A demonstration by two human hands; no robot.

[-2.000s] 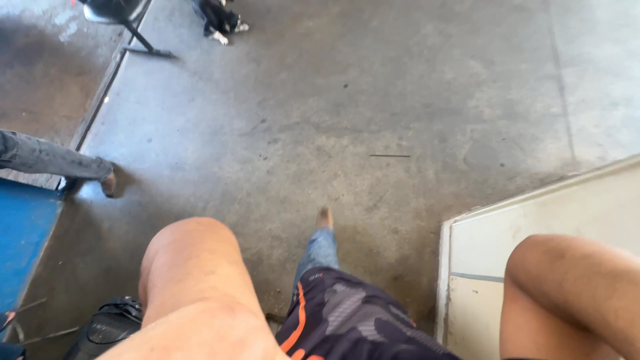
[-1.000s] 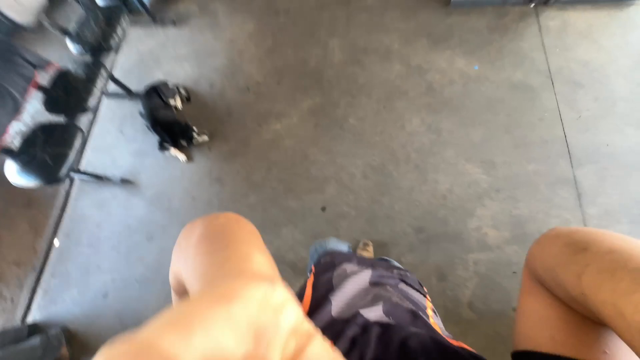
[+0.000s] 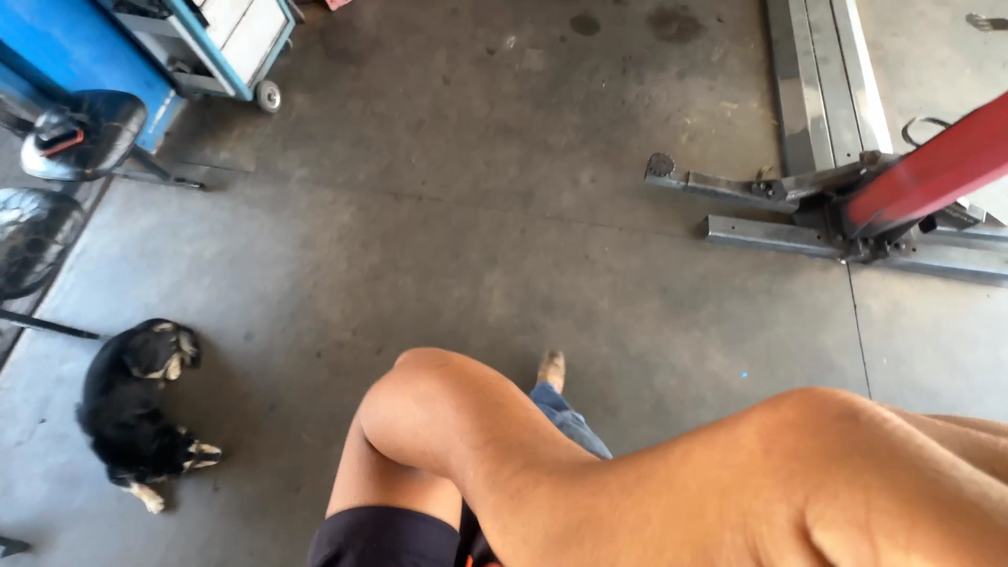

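Neither of my hands shows. A bent bare arm (image 3: 441, 409) fills the lower middle, its dark sleeve (image 3: 386, 539) at the bottom edge. More bare skin, close to the camera, spreads across the lower right; which part of the arms it is, I cannot tell. Beyond the arm, a blue-jeans leg (image 3: 568, 421) ends in a tan boot (image 3: 553, 370) on the concrete floor (image 3: 472, 260). Whether my hands hold anything is hidden.
A black dog (image 3: 130, 402) with pale paws lies at the left. Black chairs (image 3: 118, 118) line the left side, one with an object on its seat. A wheeled tool cart (image 3: 244, 47) stands behind them. The red post (image 3: 929, 165) and metal arm (image 3: 732, 187) of a vehicle lift stand right.
The view has shifted a lot. The lift and the cart have come into view, and the dog appears lower at the left. Bare skin now covers the lower right, where a separate bent arm showed before.
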